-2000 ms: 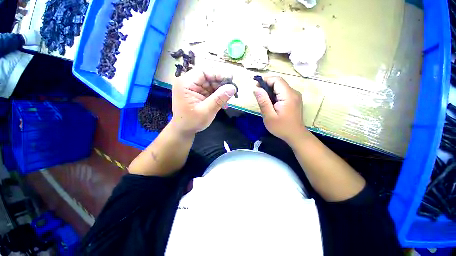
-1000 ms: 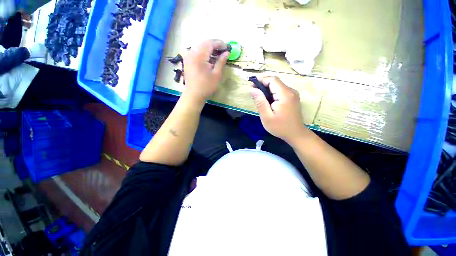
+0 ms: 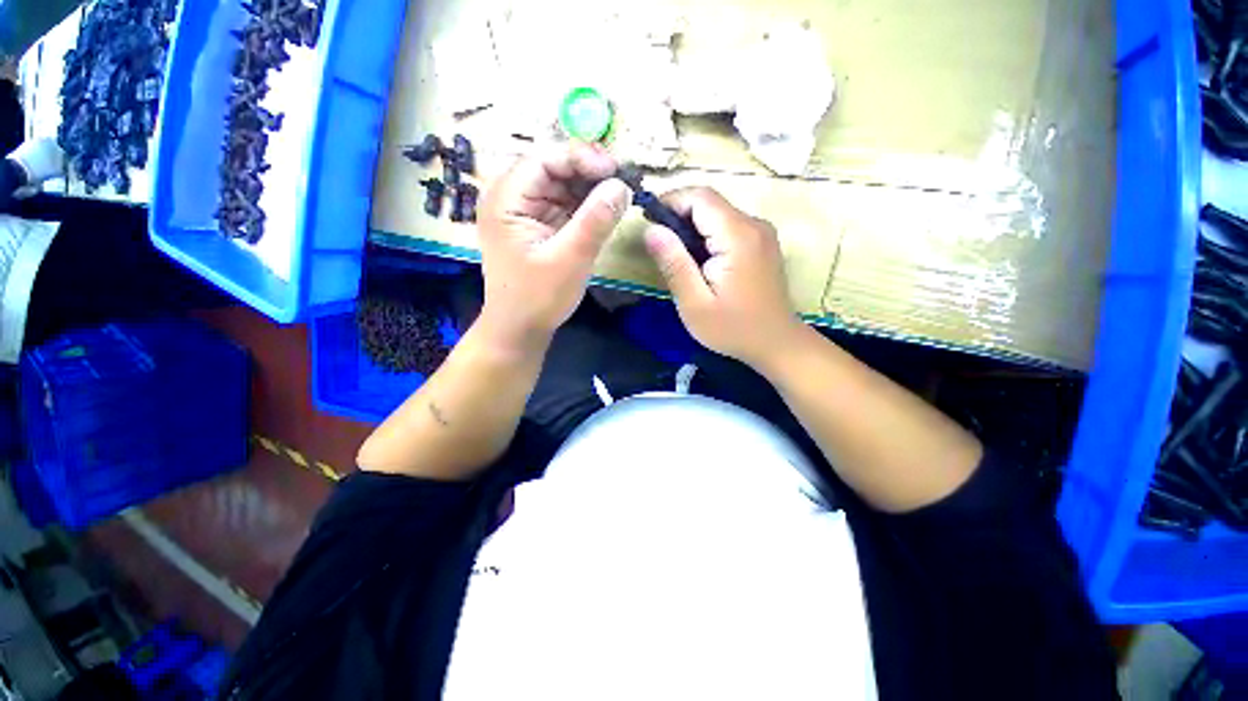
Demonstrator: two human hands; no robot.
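My right hand (image 3: 728, 271) holds a black moulded sleeve (image 3: 673, 222) between thumb and fingers, its far end pointing up and left. My left hand (image 3: 542, 244) pinches a small dark fitting (image 3: 630, 177) between thumb and index finger. The fitting is at the sleeve's end and appears to touch it; whether it is seated cannot be told. Both hands are bare, over the near edge of the cardboard mat (image 3: 944, 260). The green round item (image 3: 586, 114) lies just beyond my left fingers.
Several dark fittings (image 3: 449, 175) lie left of my left hand. Pale scraps (image 3: 780, 103) lie beyond. A blue tray of fittings (image 3: 335, 164) stands left, one of long sleeves (image 3: 1143, 301) right. A lower bin (image 3: 397, 336) is below. Another person's hand (image 3: 39, 159) shows far left.
My left hand has come back from beside the green item, and its fitting now meets the sleeve's end. My right hand keeps its hold. The whole view has shifted slightly.
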